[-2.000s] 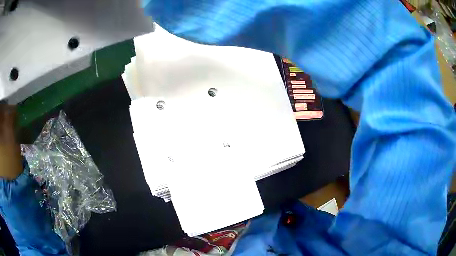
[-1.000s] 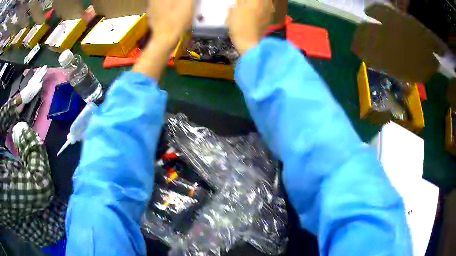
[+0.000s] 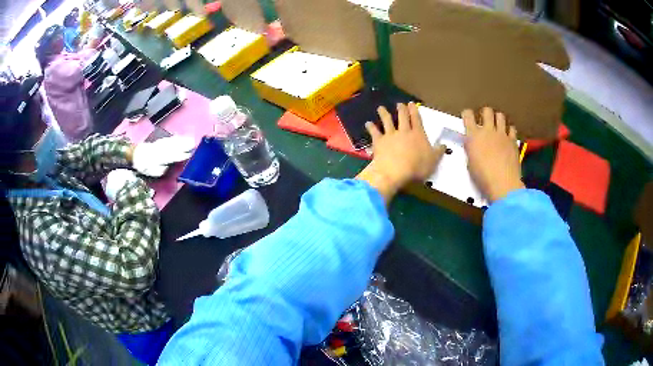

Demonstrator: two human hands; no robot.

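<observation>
A white box insert (image 3: 452, 169) with small dark holes lies in a yellow retail box (image 3: 447, 201) on the green belt, its brown lid (image 3: 472, 64) standing open behind. My left hand (image 3: 404, 146) lies on the insert's left part with fingers spread. My right hand (image 3: 492, 154) presses on its right part, fingers apart. Neither hand grips anything. The hands hide parts of the insert. A crinkled clear plastic bag (image 3: 422, 336) with black cables lies on the black mat below my arms.
Yellow boxes with white inserts (image 3: 308, 75) stand along the belt to the left. A clear bottle (image 3: 250, 150), a squeeze bottle (image 3: 240, 214) and a blue bin (image 3: 209, 175) are at the left. A neighbour in a checked shirt (image 3: 86, 246) sits beside them. Red cards (image 3: 581, 175) and another box (image 3: 631, 286) are at the right.
The view has turned left. The insert, held over the yellow box a second ago, now lies in it under both flattened hands.
</observation>
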